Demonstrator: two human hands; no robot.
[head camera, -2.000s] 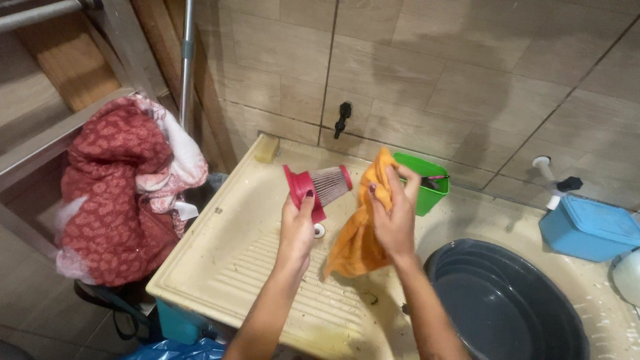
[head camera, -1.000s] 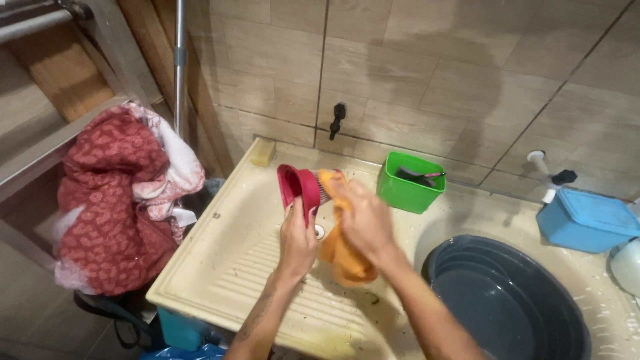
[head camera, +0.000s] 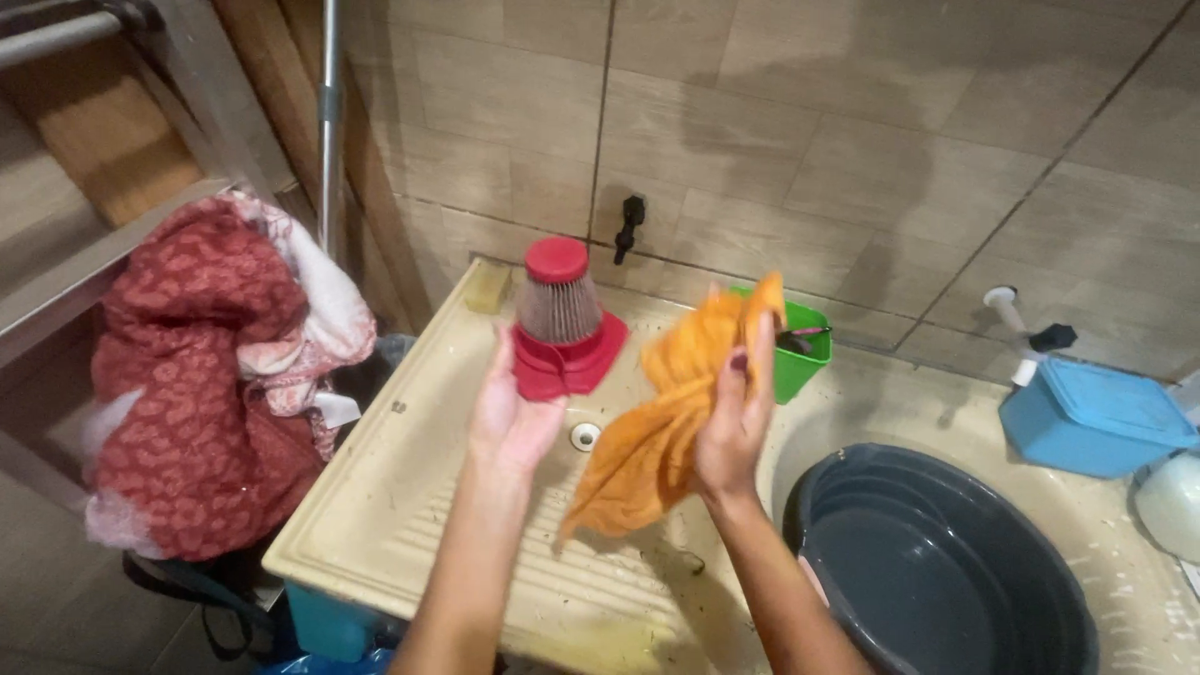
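Observation:
A red cone-shaped pleated filter (head camera: 562, 323), likely from a vacuum cleaner, stands upright on the palm of my left hand (head camera: 514, 408), its red cap at the top and its wide red rim at the bottom. My right hand (head camera: 736, 412) holds an orange cloth (head camera: 647, 441), which hangs down over the laundry sink's ribbed washboard. The two hands are apart, and the cloth does not touch the filter. Beneath them lies the cream laundry sink (head camera: 422, 412) with its drain (head camera: 585, 436).
Behind the cloth stands a green container (head camera: 802, 366). A dark grey basin (head camera: 937, 562) fills the right bowl, near a lidded blue box (head camera: 1097, 412). Black taps (head camera: 630, 225) project from the tiled wall. Red patterned fabric (head camera: 206, 394) hangs at left; a yellowish block (head camera: 488, 286) sits in the sink's corner.
The filter, tilted sideways before, now stands cap up on my left palm. My right hand, which was at the filter with the cloth a second ago, has moved away to the right, still holding the cloth.

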